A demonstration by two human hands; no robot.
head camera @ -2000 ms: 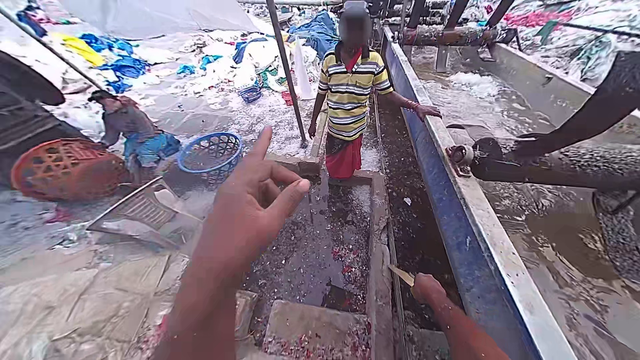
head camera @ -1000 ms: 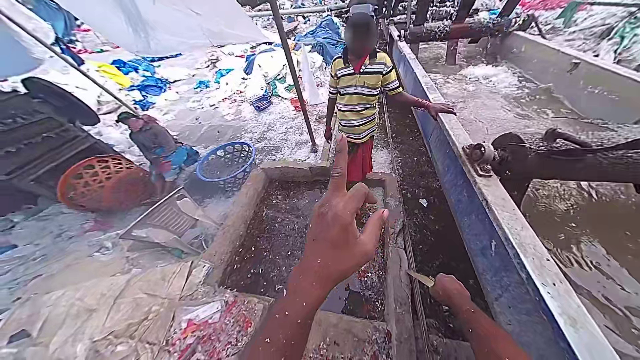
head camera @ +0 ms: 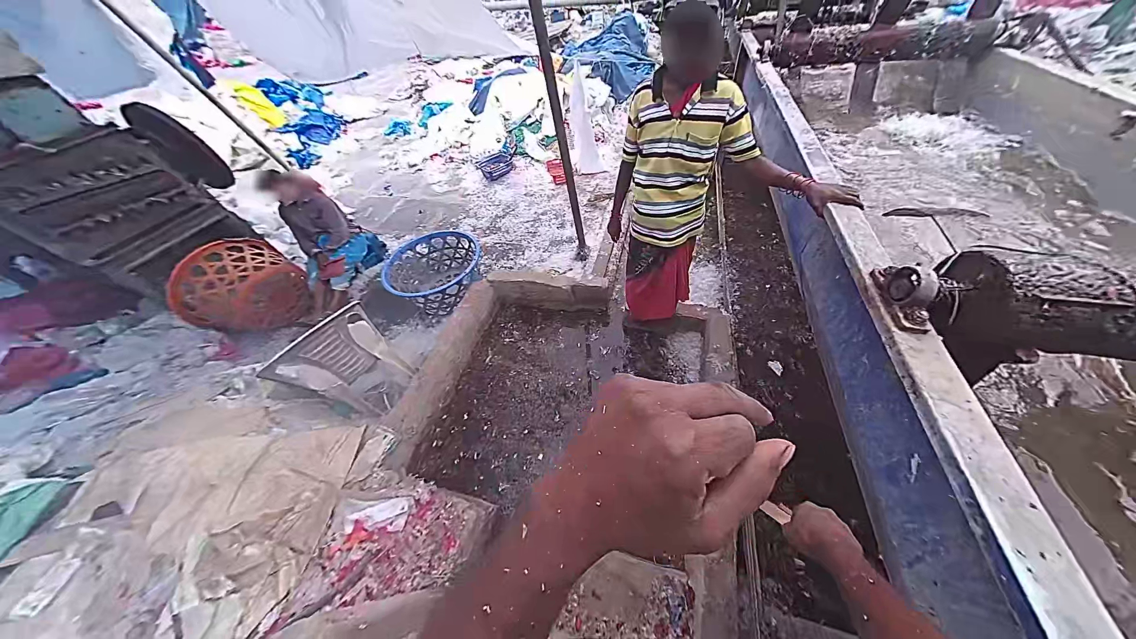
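Note:
My left hand [head camera: 670,466] is raised in the lower middle of the view, over the concrete basin [head camera: 444,373] of dark water. Its fingers are curled in, and nothing shows between them. Lower right, my right hand [head camera: 821,532] is closed around a thin pale stick [head camera: 777,512], probably wooden, over the channel [head camera: 781,355] of dark water with floating bits. The far part of the stick is hidden behind my left hand. A person in a striped shirt [head camera: 679,160] stands at the far end of the basin, one hand on the rim of the blue metal tank [head camera: 874,257].
A metal shaft [head camera: 1047,302] crosses the murky tank at right. Left of the basin are a blue plastic basket [head camera: 432,266], an orange basket [head camera: 235,286] and a broken plastic chair [head camera: 333,355]. Another person crouches by the orange basket. A pole [head camera: 559,124] stands behind. Sheets cover the near-left ground.
My left hand has lowered, and its index finger, pointing up before, is now curled in. My right hand still holds the stick. The standing person keeps a hand on the tank rim.

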